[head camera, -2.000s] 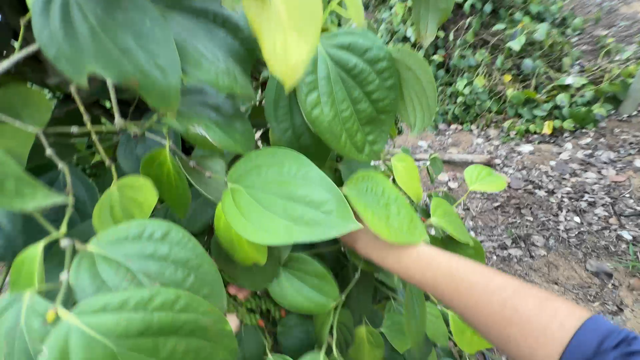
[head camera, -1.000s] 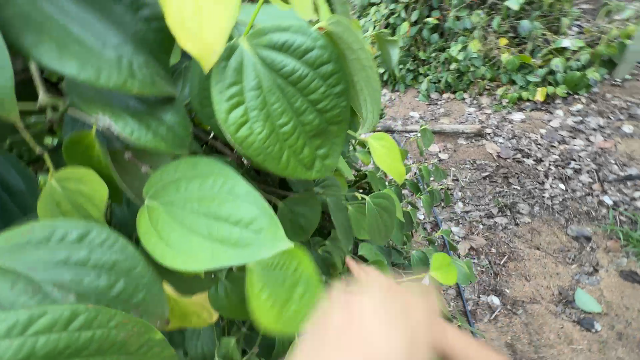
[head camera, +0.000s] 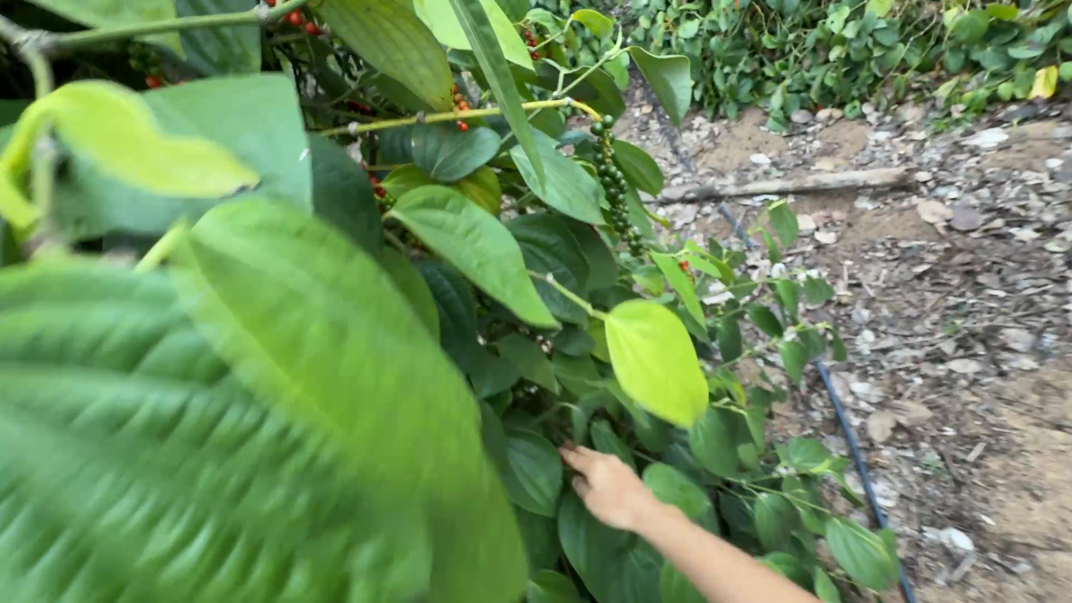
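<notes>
My right hand (head camera: 610, 487) reaches from the lower right into the dark leaves of a pepper vine (head camera: 536, 469), its fingertips among the foliage. Whether it holds anything is hidden. Above it hangs a bright yellow-green leaf (head camera: 657, 362). A long spike of green peppercorns (head camera: 613, 180) dangles higher up from a yellowish stem (head camera: 469, 115). Small clusters of red and orange peppercorns (head camera: 460, 105) show between the leaves farther left. My left hand is out of view.
Large blurred leaves (head camera: 318, 402) fill the left side, close to the camera. On the right, dry leaves cover the bare soil (head camera: 963, 335). A dark hose (head camera: 846, 427) runs along the ground near the vine, and a stick (head camera: 796, 182) lies farther back. More low greenery (head camera: 779, 59) grows behind.
The right hand, blurred in front of the leaves a second ago, now has its fingers in the lower foliage. The view has shifted, and the green peppercorn spike now shows.
</notes>
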